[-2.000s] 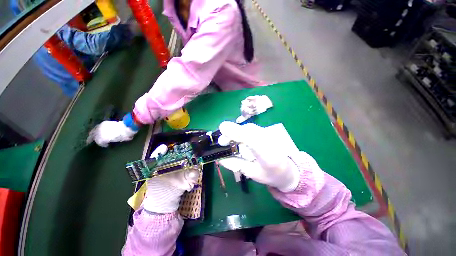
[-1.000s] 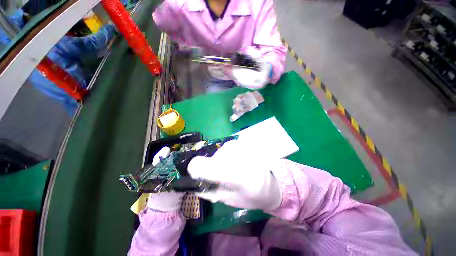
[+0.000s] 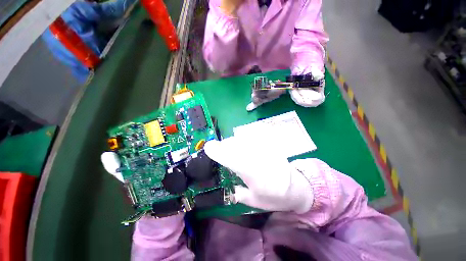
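Observation:
A green circuit board [image 3: 148,168] is held up with its component side facing me. It shows a yellow transformer [image 3: 154,133], large round black capacitors [image 3: 200,166] and black and silver connectors along the near edge. My right hand [image 3: 265,173], in a white glove, grips the board's right side, with fingertips near the capacitors. My left hand [image 3: 111,164], also white-gloved, is mostly hidden behind the board; its fingertips show at the left edge. The board hides what lies under it.
White paper [image 3: 276,135] lies on the green mat [image 3: 347,153]. Across the mat a person in pink [image 3: 265,38] holds another board [image 3: 288,84]. A yellow round container [image 3: 182,95] is behind my board. The conveyor [image 3: 87,178] and red-wrapped posts [image 3: 161,23] are left; a red bin [image 3: 18,214] is far left.
The board in my hands has turned from nearly edge-on to face me. The person opposite, earlier reaching over the conveyor, now holds a board above the mat's far side. My view has shifted.

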